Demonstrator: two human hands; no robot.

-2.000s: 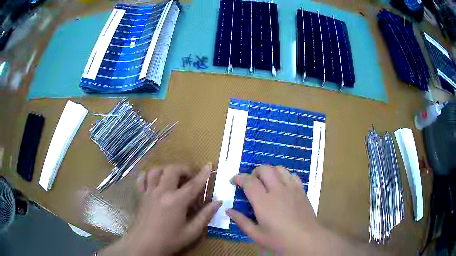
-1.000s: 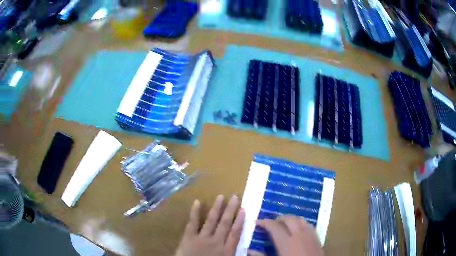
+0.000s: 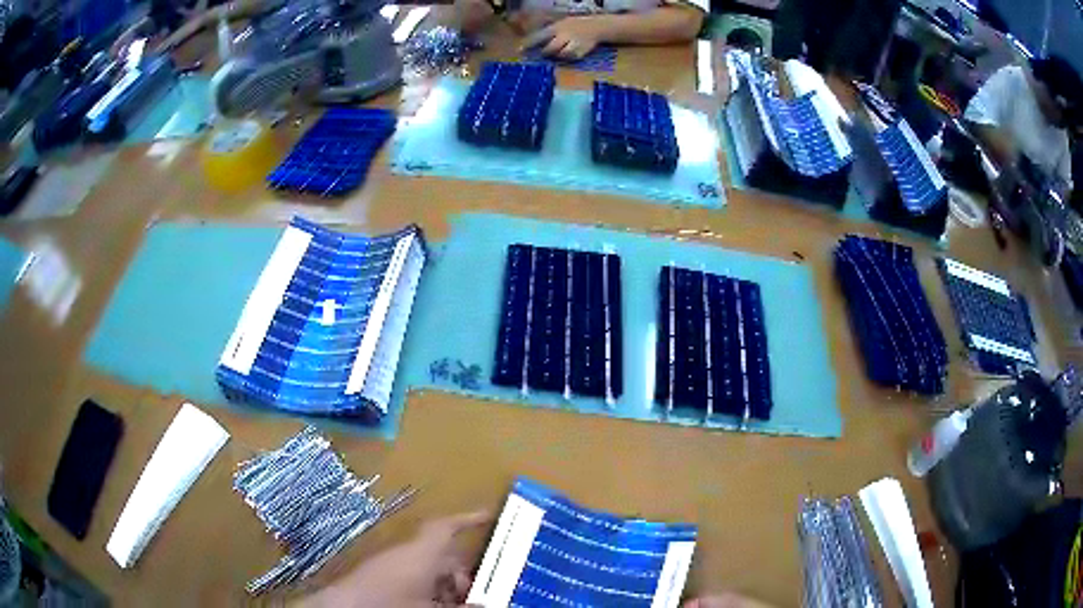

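A blue solar cell string (image 3: 600,556) with a white strip along each side lies at the bottom centre, cut off by the lower edge and slightly bowed. My left hand (image 3: 416,558) is at its left edge, fingers partly hidden behind or under the white strip. My right hand (image 3: 722,601) shows only as a sliver at its lower right corner; its grip cannot be seen. A bundle of bus ribbons (image 3: 311,496) lies left of my left hand. Another ribbon bundle (image 3: 835,552) lies at the right.
White strips (image 3: 166,481) and a black bar (image 3: 86,467) lie left. Finished pieces (image 3: 321,321) and dark cell stacks (image 3: 558,321) sit on teal mats. A white bottle (image 3: 938,442) stands by a dark grey unit (image 3: 998,463) at right. People sit across the bench and at upper right.
The view has tilted up, showing more of the bench and a person opposite. The hands no longer rest on the string's face; they are at its sides, and the string now looks bowed.
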